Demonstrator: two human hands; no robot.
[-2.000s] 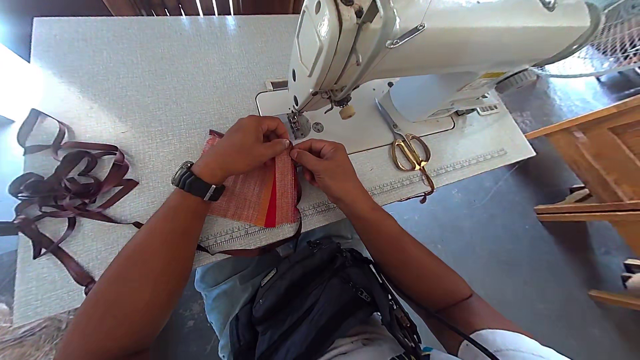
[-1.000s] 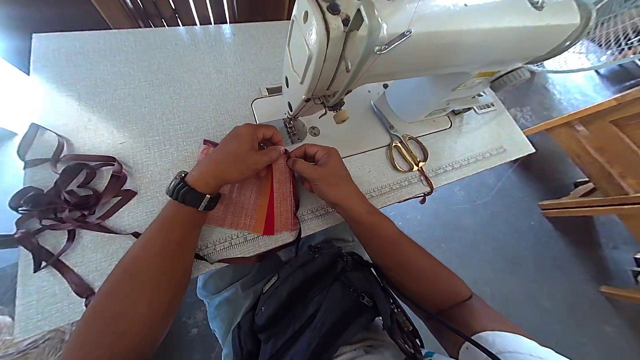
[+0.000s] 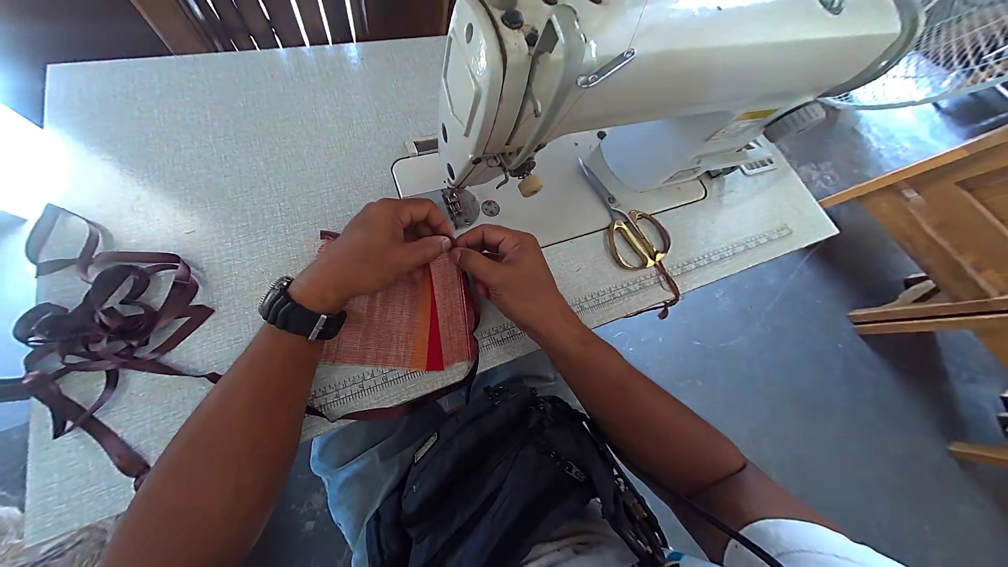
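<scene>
A woven fabric piece (image 3: 386, 327), reddish with orange and red stripes, lies at the table's front edge below the sewing machine's presser foot (image 3: 453, 203). My left hand (image 3: 386, 248), with a watch at the wrist, pinches its upper corner between thumb and forefinger. Close against those fingertips, my right hand (image 3: 508, 272) grips the same corner, where dark binding tape seems to meet the fabric; the fingers hide the exact spot. Dark tape runs down the fabric's right side and along the table edge. More dark brown tape (image 3: 118, 315) lies in loose loops at the left.
The white sewing machine (image 3: 693, 63) stands at the back right. Gold-handled scissors (image 3: 638, 240) lie beside its bed, blades toward the machine. A printed ruler scale (image 3: 724, 250) follows the front edge of the table (image 3: 236, 142). Wooden furniture (image 3: 929, 228) and a fan (image 3: 945, 59) stand at right.
</scene>
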